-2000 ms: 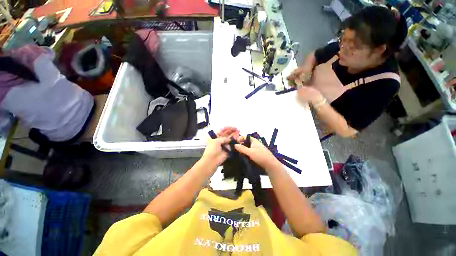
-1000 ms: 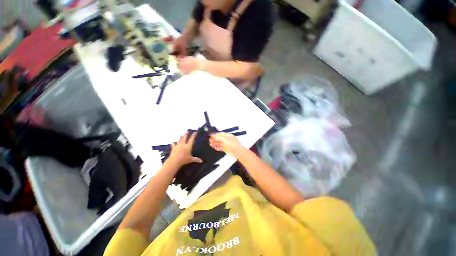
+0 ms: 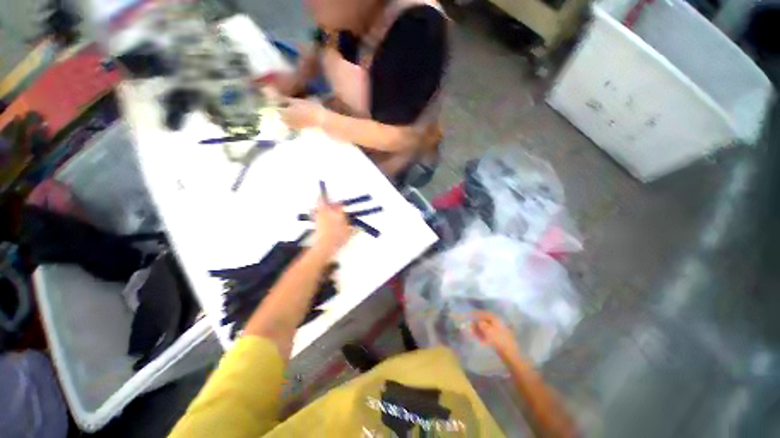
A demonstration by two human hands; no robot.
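Note:
A heap of black webbing strips lies spread at the near end of the white table. Several loose strips lie apart from it, near the table's right edge. My left hand is over these loose strips, its forearm crossing above the heap; whether its fingers hold a strip is blurred. My right hand is off the table, over the large clear plastic bag on the floor. It is small and blurred, and I cannot tell if it holds anything.
A seated person works at the sewing machine at the far end. A white bin with black pieces stands along the table's left side. Another white bin stands across the aisle. More strips lie near the machine.
The strip bundle my hands held is now spread on the table. My left hand has moved forward and right to the loose strips. My right hand has left the table towards the plastic bag.

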